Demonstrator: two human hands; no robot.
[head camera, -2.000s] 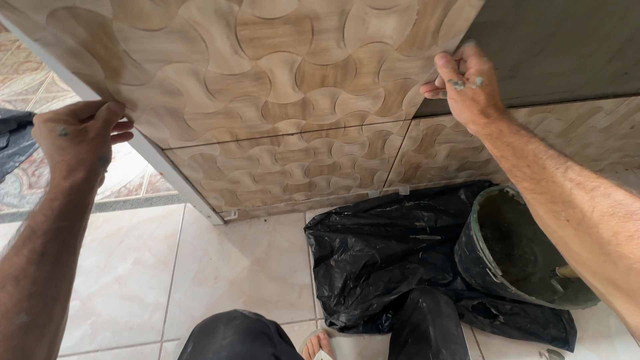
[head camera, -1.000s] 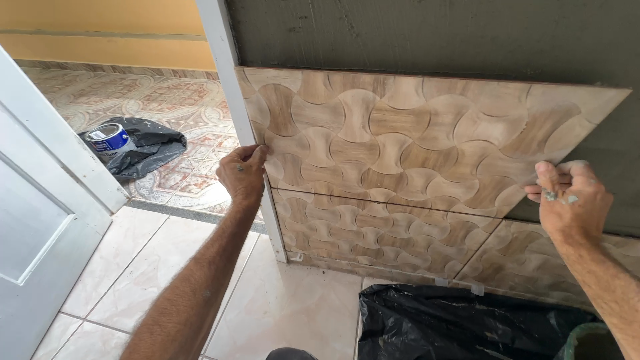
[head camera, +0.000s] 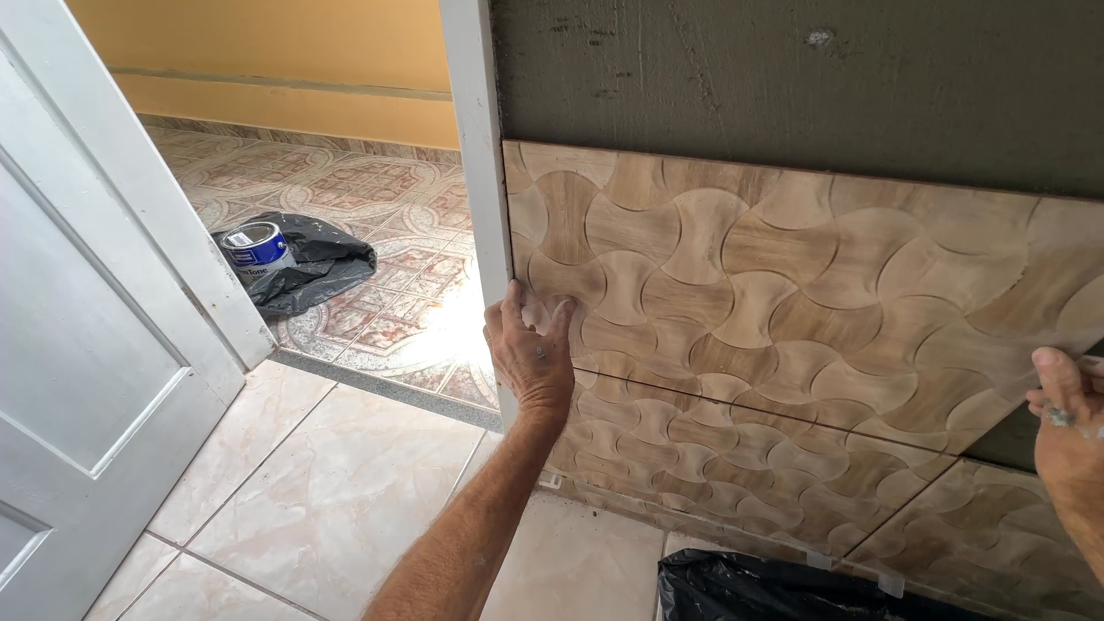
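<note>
A large wood-patterned wall tile (head camera: 780, 267) stands upright against the grey cement wall (head camera: 776, 78), above a row of matching tiles (head camera: 733, 440). My left hand (head camera: 535, 345) touches its left edge beside the white door frame (head camera: 479, 172), fingertips and thumb spread over the tile face. My right hand (head camera: 1069, 423), partly cut off by the view, grips the tile's right edge with the thumb in front; its other fingers are partly hidden. Both hands bear spots of grey mortar. A dark joint line runs between the upper tile and the lower row.
A white panelled door (head camera: 95, 285) stands open at the left. Beyond the stone threshold (head camera: 388, 392), a paint can (head camera: 257, 250) sits on a black plastic bag (head camera: 323, 263). Another black plastic sheet (head camera: 776, 591) lies at the wall's foot. Small clips (head camera: 550, 479) show under the lower tiles.
The view has swung toward the doorway. My left hand has turned from pinching the tile's left edge to lying against its face there. My right hand remains at the right edge.
</note>
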